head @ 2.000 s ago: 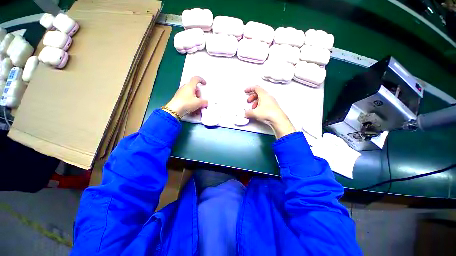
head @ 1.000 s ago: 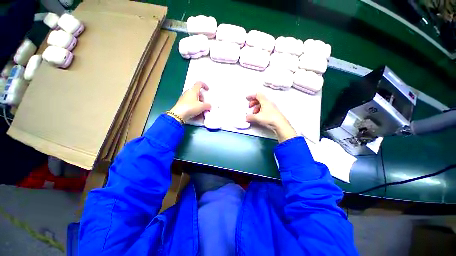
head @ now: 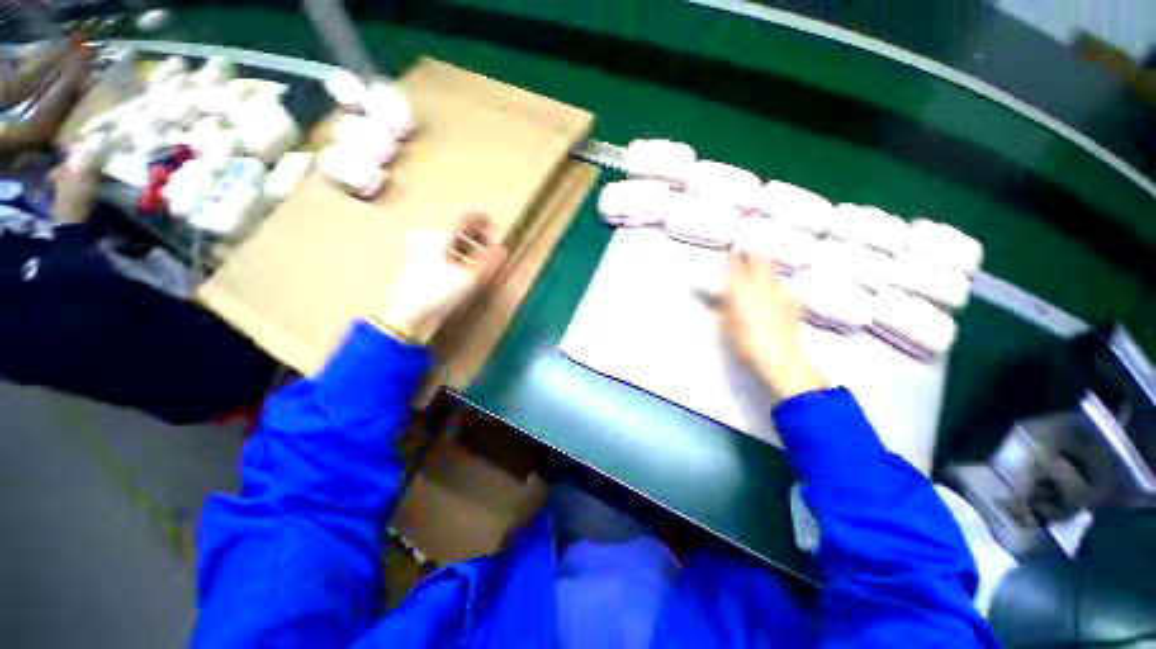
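White-and-pink moulded units (head: 697,219) stand in rows along the far side of the white mat (head: 659,323), with a shorter row of two at the right. My right hand (head: 764,323) is over the mat, its fingertips at the near edge of a middle unit (head: 776,238); blur hides whether it grips anything. My left hand (head: 444,276) is over the cardboard sheets (head: 494,114), fingers curled and blurred; I cannot tell if it holds something pale.
A few units (head: 361,150) lie on the cardboard's far left. Beyond is a crowded white pile (head: 235,133) beside another person's arm (head: 79,184). A metal-fronted box (head: 1052,469) stands at the right. An open carton (head: 469,501) is below the bench.
The view has swung left. My left hand has moved from the mat to over the cardboard. My right hand has moved up to the rows. The pale pieces between my hands no longer show on the mat.
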